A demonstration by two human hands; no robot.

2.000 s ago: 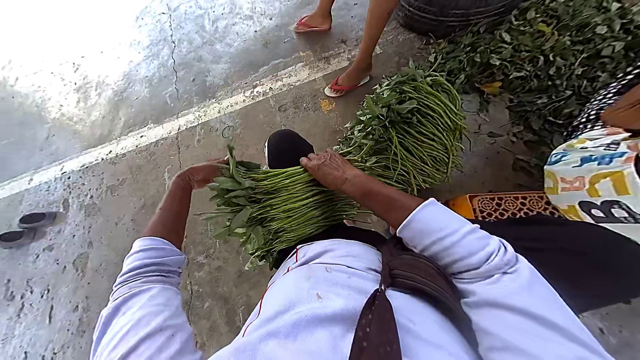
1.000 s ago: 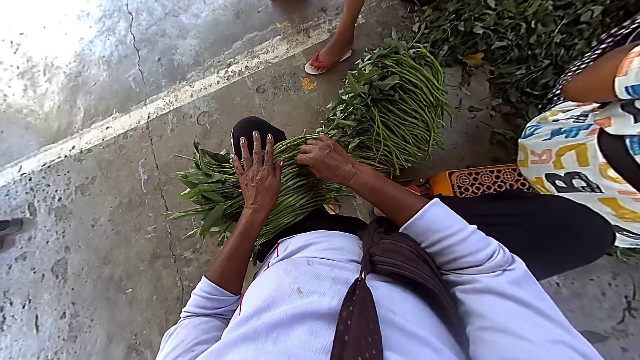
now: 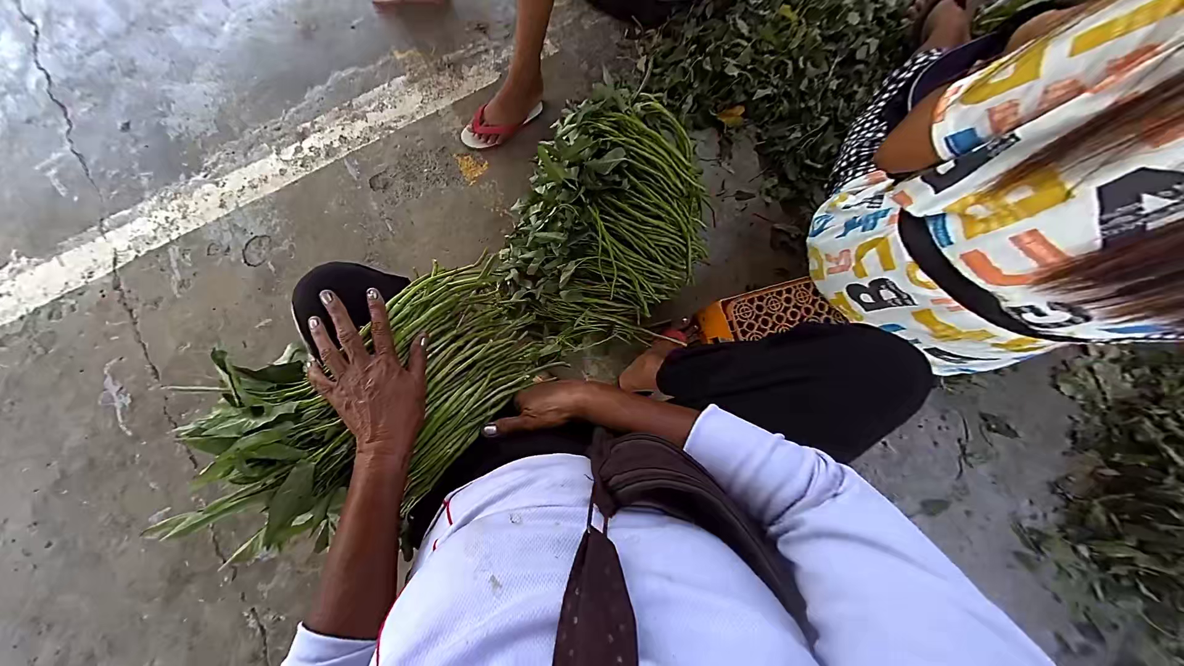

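Observation:
A bundle of long green leafy stems lies across my lap, its leaves toward the left. My left hand rests flat on top of it, fingers spread, near the leafy end. My right hand is at the near edge of the bundle's right end, over my dark trousers; its fingers are partly under the stems, and I cannot tell whether they grip any. Past my right hand, a larger pile of the same stems stands against the bundle's far right end, curving away on the floor.
A person in a letter-printed shirt sits close on the right, by an orange patterned crate or stool. Another person's foot in a red-strapped flip-flop stands beyond the pile. Loose leaves cover the floor at the far right and near right.
My right hand has moved from the top of the bundle to its near edge. My left hand, at the leafy end two seconds ago, now lies flat on the stems. The seated person leans further into view.

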